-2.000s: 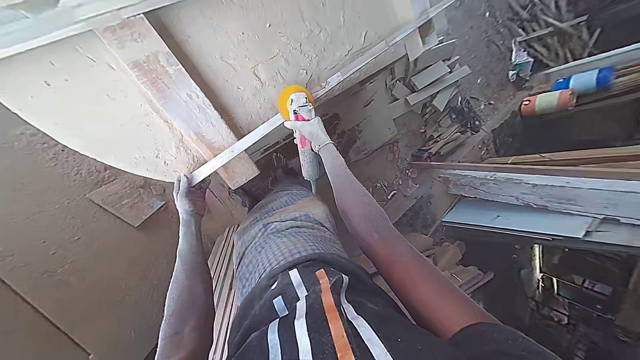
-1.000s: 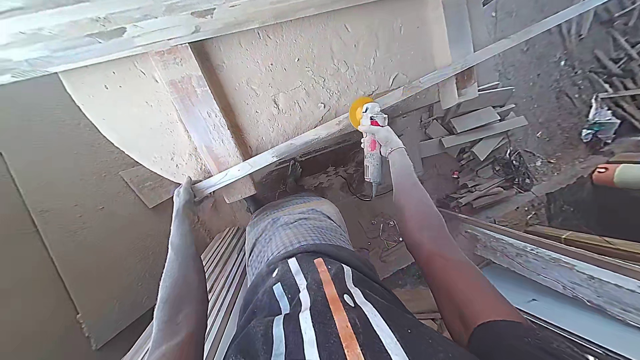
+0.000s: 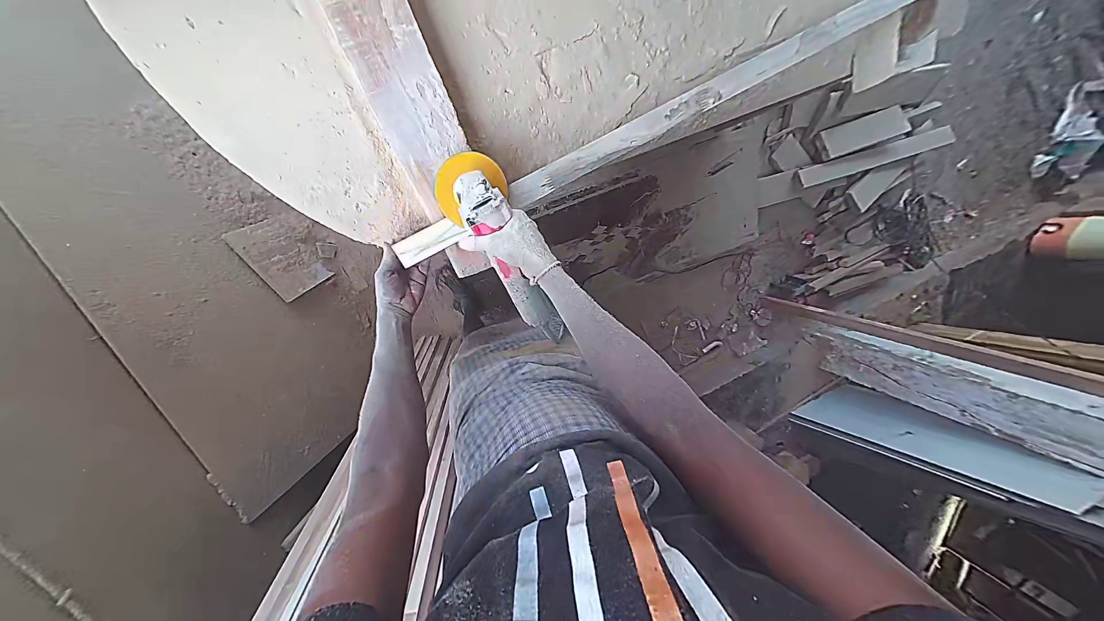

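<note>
My right hand (image 3: 520, 245), in a pale, dusty glove, grips an angle grinder (image 3: 528, 297) with a yellow disc (image 3: 460, 172). The disc lies over a long, narrow wooden strip (image 3: 638, 138), close to the strip's near end. That end is held by my bare left hand (image 3: 402, 283), its fingers around the tip. Beneath the strip, a wider dusty board (image 3: 392, 95) runs crosswise over a pale, curved-edged panel (image 3: 241, 112). Whether the disc touches the strip cannot be told, as the grinder's head hides the spot.
Wood offcuts (image 3: 867, 134) lie heaped at the upper right, with tangled wire (image 3: 703, 336) below them. Long wooden strips (image 3: 431, 405) lie beside my legs. A flat scrap (image 3: 276, 259) rests on the large sheet (image 3: 198, 362) at left. Planks (image 3: 949, 379) stand at the right.
The grinder in my right hand has moved along the strip to its near end, close to my left hand. My left hand remains at that end. The view has shifted.
</note>
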